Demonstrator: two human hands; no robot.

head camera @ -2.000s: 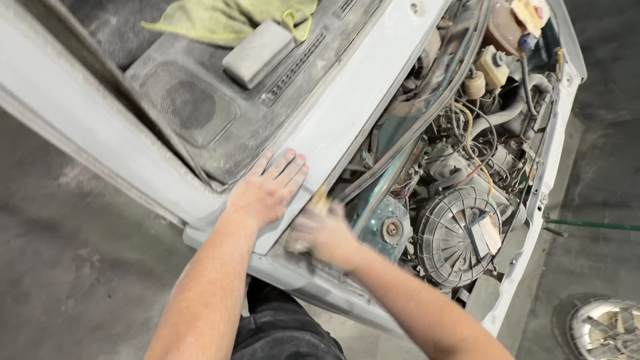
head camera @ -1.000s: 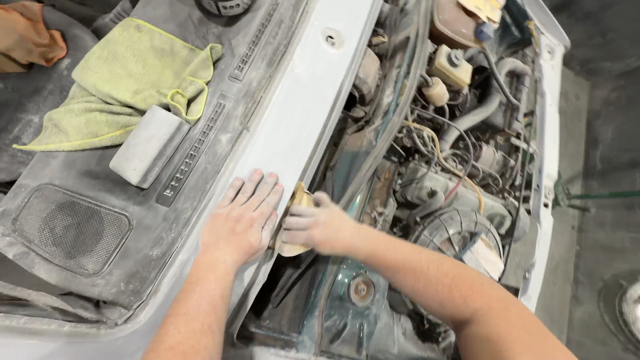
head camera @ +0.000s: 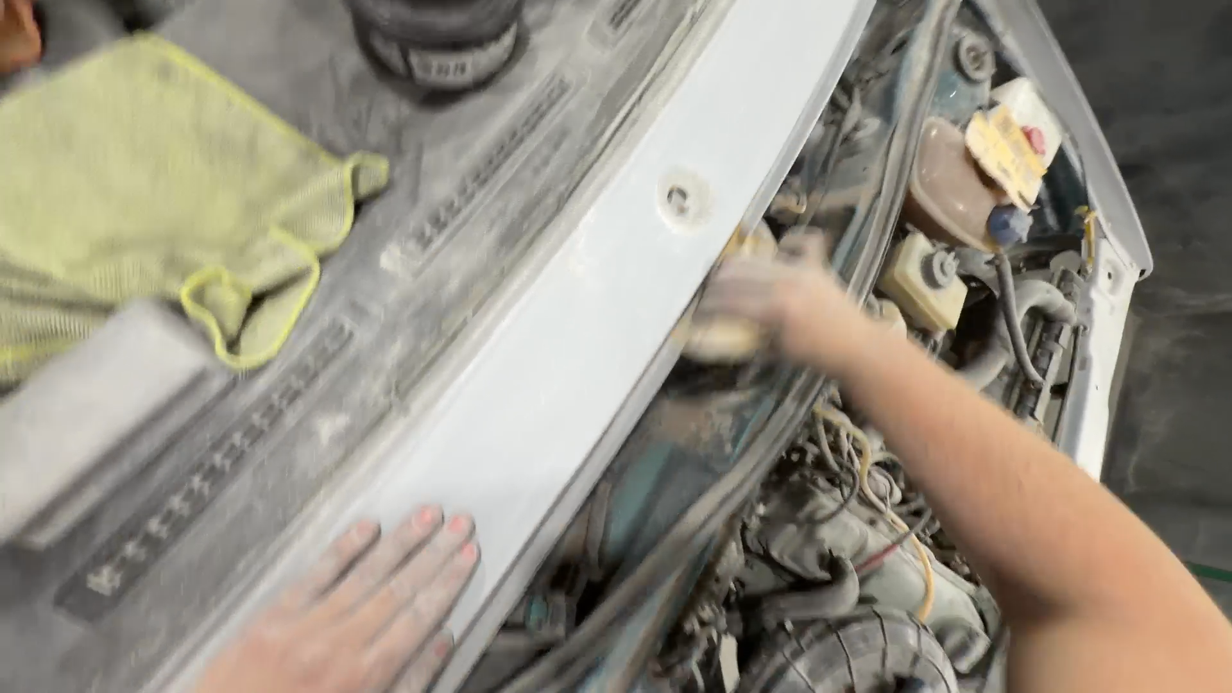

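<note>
My left hand [head camera: 361,606] lies flat, fingers slightly apart, on the pale cowl panel [head camera: 577,327] of a car, below the windshield opening. Farther up the same panel, my right hand [head camera: 770,289] is blurred and grips a yellowish sanding pad [head camera: 722,337] against the panel's engine-side edge. Past that hand, a round hole with a light rim [head camera: 684,199] shows in the panel. The pad's exact shape is hidden by my fingers and by blur.
On the dusty dashboard [head camera: 385,279] lie a yellow-green microfiber cloth [head camera: 154,173], a grey block [head camera: 106,414] and a dark round container [head camera: 438,43]. The engine bay at right holds wiring, a cream fluid reservoir [head camera: 922,281], a brownish tank [head camera: 948,183] and a round air filter housing [head camera: 852,654].
My right hand has moved with the pad up along the panel edge, away from my left hand, which stays flat on the panel. The view has shifted considerably.
</note>
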